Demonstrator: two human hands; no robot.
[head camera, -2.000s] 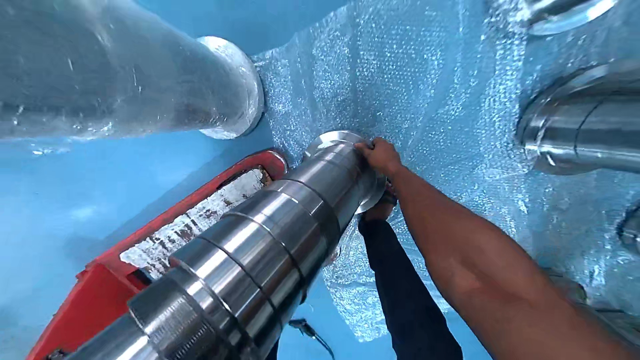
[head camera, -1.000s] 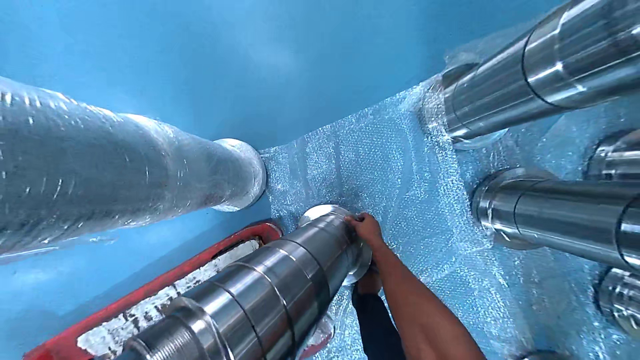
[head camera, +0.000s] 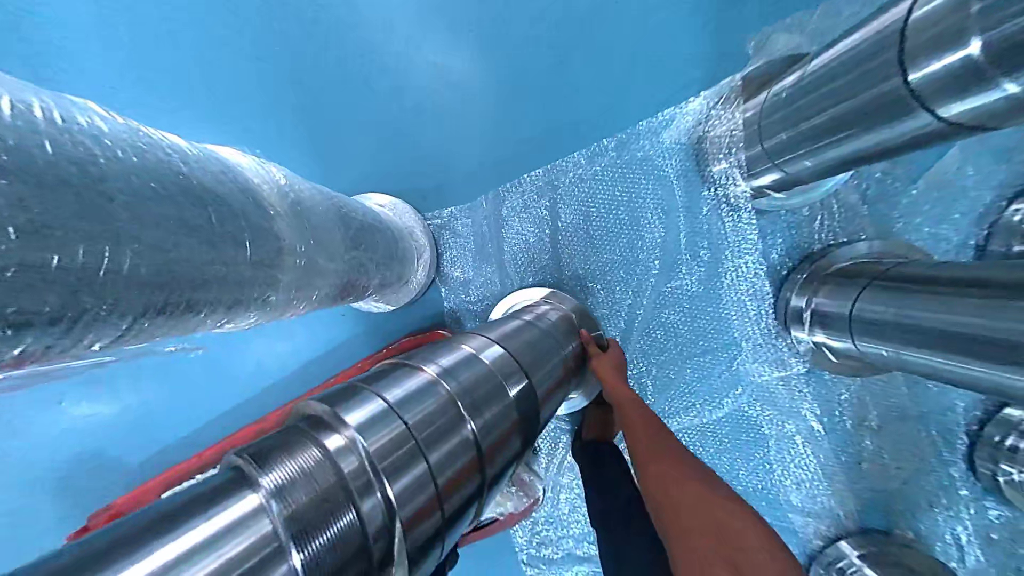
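A stepped, threaded steel shaft (head camera: 448, 408) stands on end, rising toward the camera from bubble wrap (head camera: 616, 232) on the floor. A bright round flange or disc (head camera: 512, 302) shows at its foot. My right hand (head camera: 606, 364) grips the lower end of the shaft from the right, its fingers against the rim of the bottom collar. Part of that hand's grip is hidden by the collar. A dark-clothed limb (head camera: 620, 504), seemingly a leg, comes down beside my right forearm. My left hand is not in view.
A large cylinder wrapped in clear film (head camera: 200, 216) stands at left. A red metal frame (head camera: 264, 428), probably a pallet jack's fork, runs behind the shaft. Several steel shafts stand at right, one at the middle right (head camera: 944, 312) and one at the upper right (head camera: 840, 104).
The view has shifted, bringing more of the right-hand shafts and the wrapped cylinder into sight. My right hand stays at the lower end of the shaft.
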